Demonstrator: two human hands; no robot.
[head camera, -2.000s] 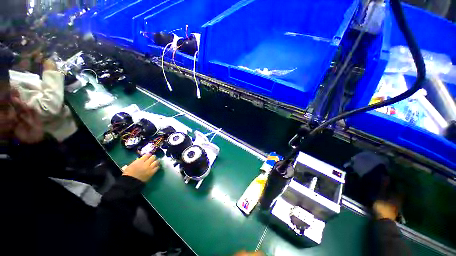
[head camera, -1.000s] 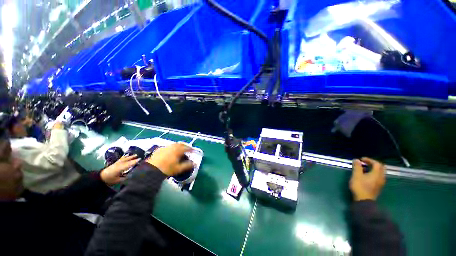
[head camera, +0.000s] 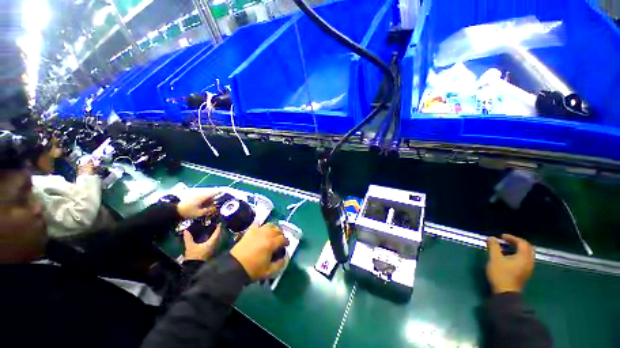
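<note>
My left hand (head camera: 260, 251) has its fingers closed around the black part of a security camera (head camera: 280, 253), whose white housing shows beside the fingers on the green bench. My right hand (head camera: 511, 266) is raised at the right, with its fingers closed on a small dark piece (head camera: 506, 249). The electric screwdriver (head camera: 334, 228) hangs on its dark cable between my hands, beside the silver-white screw feeder (head camera: 391, 238). A yellow-and-white slim item (head camera: 326, 262) lies partly behind the screwdriver.
A neighbour's hands (head camera: 202, 241) hold a black round camera head (head camera: 235, 213) close to my left hand. Blue bins (head camera: 489, 129) stand above the bench's metal rail (head camera: 469, 238). A grey cloth-like item (head camera: 514, 187) and a white lead are behind my right hand.
My view has shifted slightly. My left hand has drawn the camera part toward me, away from the neighbour. The neighbour's hands now lift a black camera head. My right hand still holds the dark piece.
</note>
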